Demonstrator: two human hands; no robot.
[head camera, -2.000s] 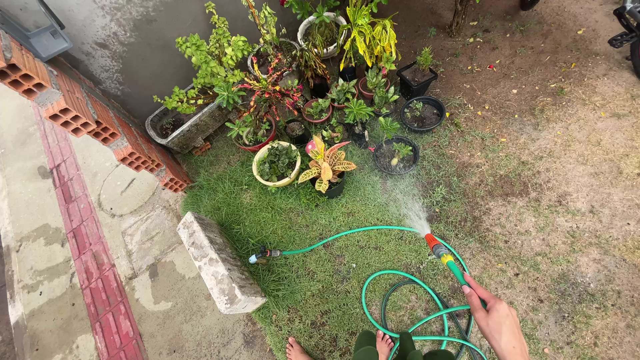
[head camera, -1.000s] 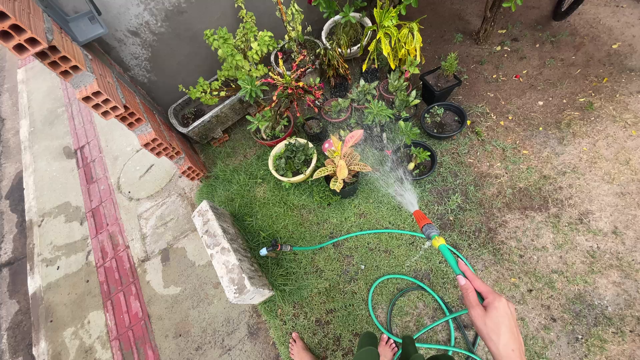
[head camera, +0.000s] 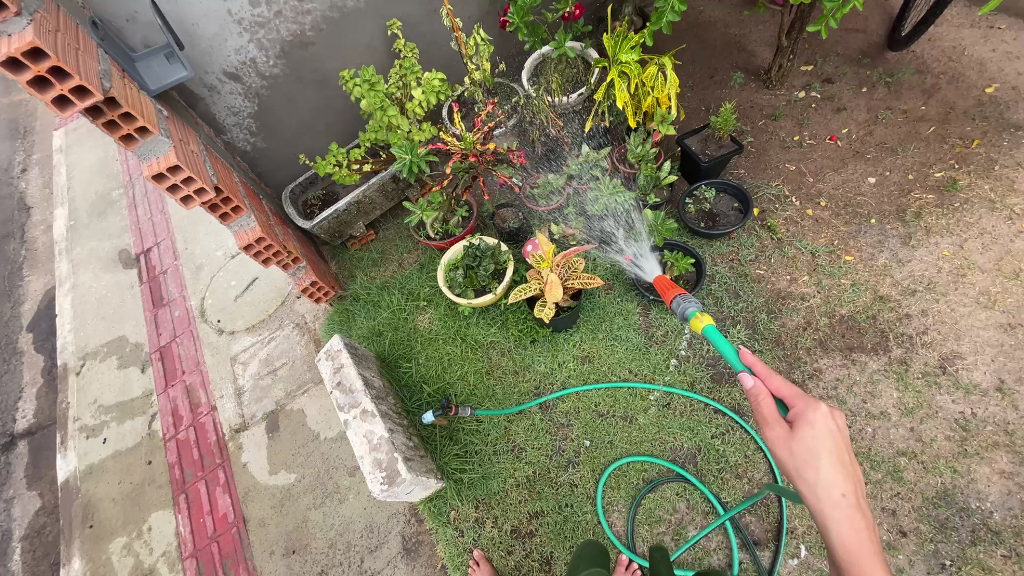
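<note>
My right hand (head camera: 804, 436) is closed around the green garden hose (head camera: 728, 352) just behind its orange and grey spray nozzle (head camera: 676, 296). A fan of water (head camera: 612, 216) leaves the nozzle toward the upper left and falls over the potted plants. Below the spray stand a croton with yellow and pink leaves (head camera: 552, 280) in a black pot and a leafy plant in a cream bowl (head camera: 476, 272). The hose lies looped on the grass, and a tap fitting (head camera: 444, 411) joins its far end. My left hand is out of view.
A concrete block (head camera: 376, 420) borders the grass at the left, beside a paved walk with a red tile strip (head camera: 188, 384). A hollow-brick wall (head camera: 180, 164) runs along the upper left. My bare feet (head camera: 482, 562) are at the bottom edge. A bicycle wheel (head camera: 916, 20) shows at the upper right.
The nozzle has swung toward the upper left. Its water, earlier by the small black pots and then over the croton, now reaches farther back among the pots. The view has shifted somewhat.
</note>
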